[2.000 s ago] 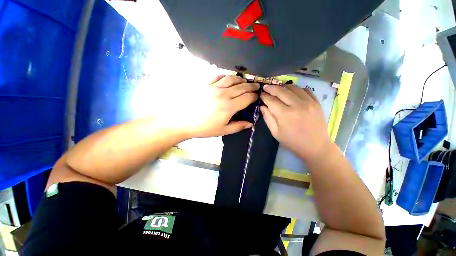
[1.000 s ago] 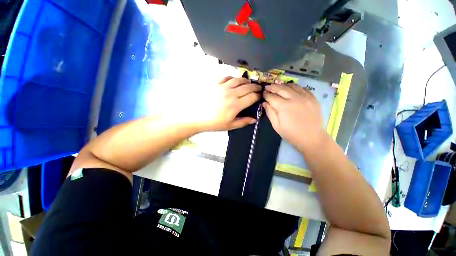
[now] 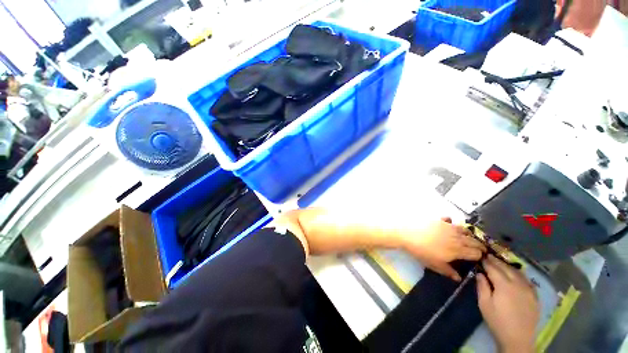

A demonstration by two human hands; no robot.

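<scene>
The black fabric band [image 3: 427, 314] with a thin speckled cord [image 3: 441, 308] along its middle runs from the lower edge up to the sewing machine head [image 3: 547, 210], which is dark grey with a red badge. My left hand [image 3: 444, 249] lies flat on the band's upper left part, fingers at the brass clamp [image 3: 490, 241]. My right hand [image 3: 508, 300] presses on the band's right side, fingertips close to the left hand's, just below the clamp. What lies under the fingertips is hidden.
A blue crate [image 3: 323, 134] full of black pieces stands on the table beyond my left arm. A second blue crate [image 3: 162, 241] and a cardboard box [image 3: 131, 255] with black pieces are at lower left. A blue fan [image 3: 160, 138] and a farther blue bin [image 3: 465, 27] show behind.
The view has swung left and up, so the crates, box and fan now show, and the machine and hands appear lower right. Both hands remain on the band at the clamp.
</scene>
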